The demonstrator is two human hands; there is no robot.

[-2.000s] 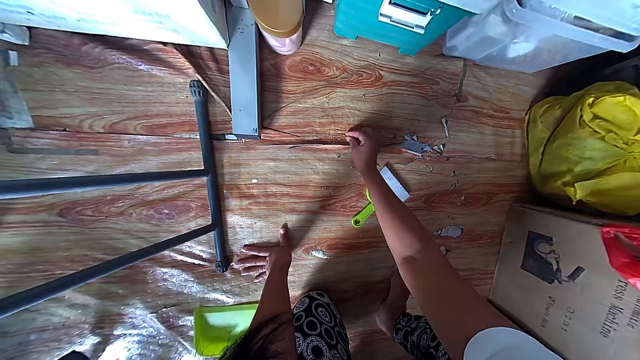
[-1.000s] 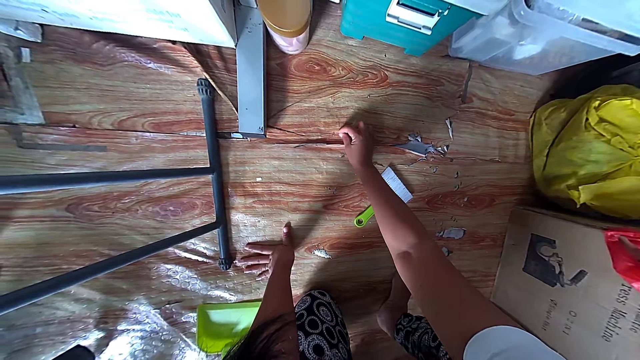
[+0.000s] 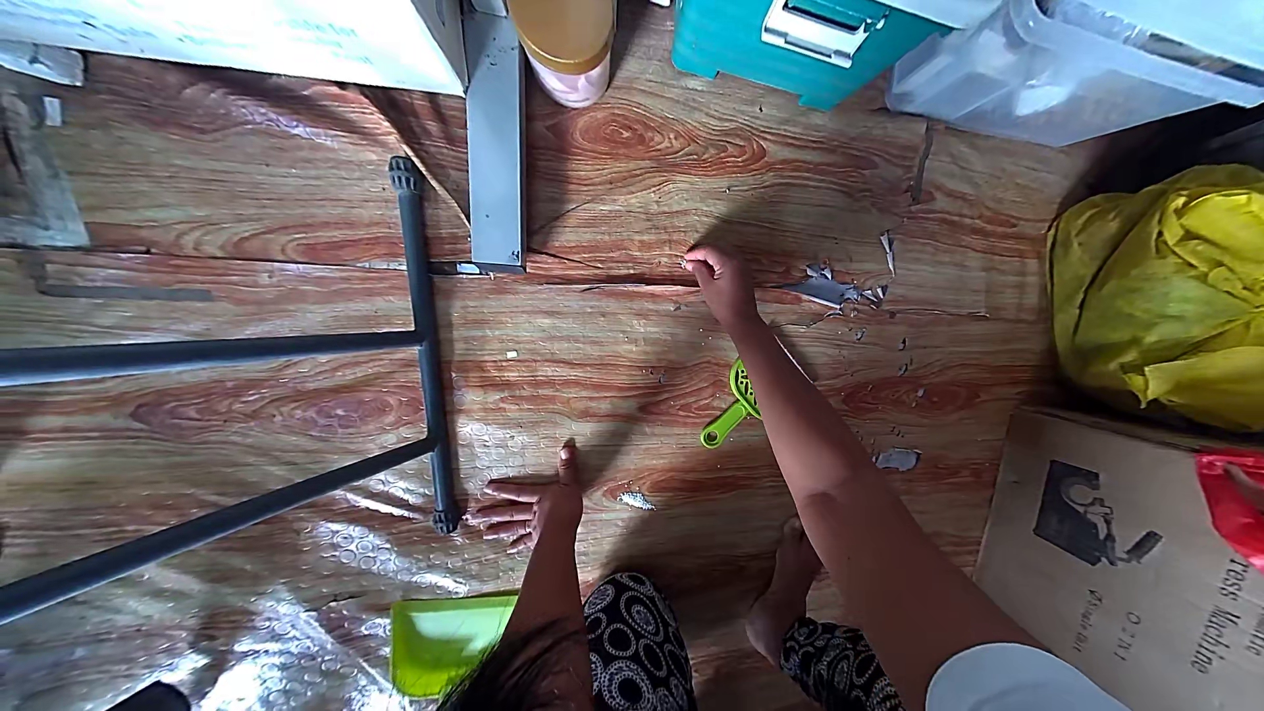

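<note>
My right hand is above the seam of the wood-patterned vinyl floor covering, thumb and fingertips pinched together on a tiny pale scrap. To its right lie torn grey flakes around a damaged patch. My left hand rests on the floor with its fingers spread, holding nothing. Between the hands, a green-handled brush lies partly hidden behind my right forearm. A green dustpan is on the floor beside my left forearm, which covers part of it.
A dark metal tube frame stands at left, near a grey metal leg. Along the far side are a jar, a teal case and a clear plastic bin. A yellow bag and a cardboard box sit at right.
The green-handled brush, with its pale side showing beside my right forearm before, now shows its green head and is more covered by the arm. My left hand has stayed on the floor.
</note>
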